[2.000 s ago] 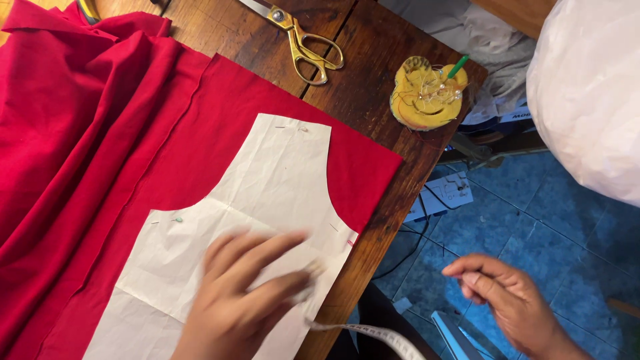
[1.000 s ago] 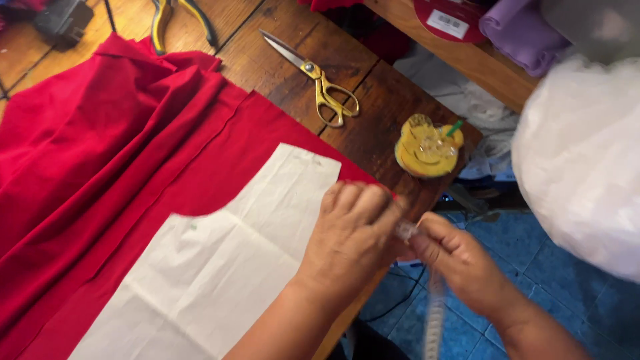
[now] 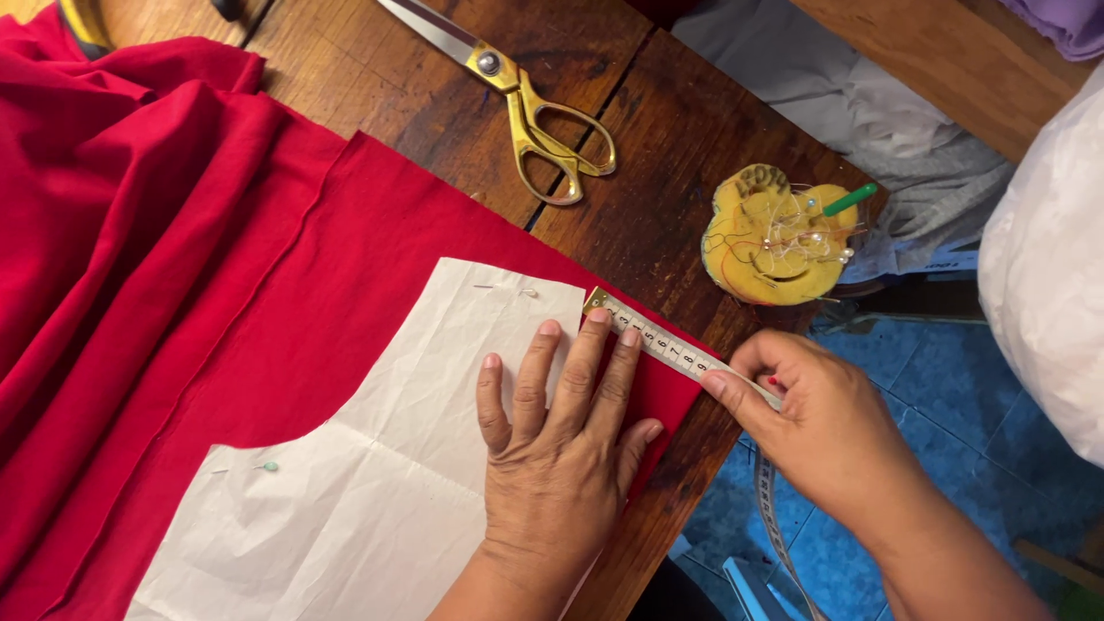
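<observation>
Red fabric (image 3: 285,362) lies on the wooden table with a white paper pattern piece (image 3: 414,405) pinned on top. My left hand (image 3: 561,440) is spread flat over the pattern and fabric, its fingertips pressing near the metal end of a measuring tape (image 3: 660,341). That end sits at the pattern's upper right corner, and the tape runs along the red fabric's edge. The tape is pinched in my right hand (image 3: 802,414) at the table's edge, its rest hanging down. A small red pinhead shows between my right fingers. Pins with pale heads hold the paper.
Gold-handled scissors (image 3: 526,121) lie above the fabric. A yellow pincushion (image 3: 776,237) with pins, threads and a green stick sits at the table's right corner. A yellow and black tool handle (image 3: 84,30) is at upper left. A large white bundle (image 3: 1048,267) bulges at right, above blue floor tiles.
Two seconds ago my hands were apart; one second ago they were together at the fabric's edge. Now my left hand is spread flat and the tape lies straight along the fabric.
</observation>
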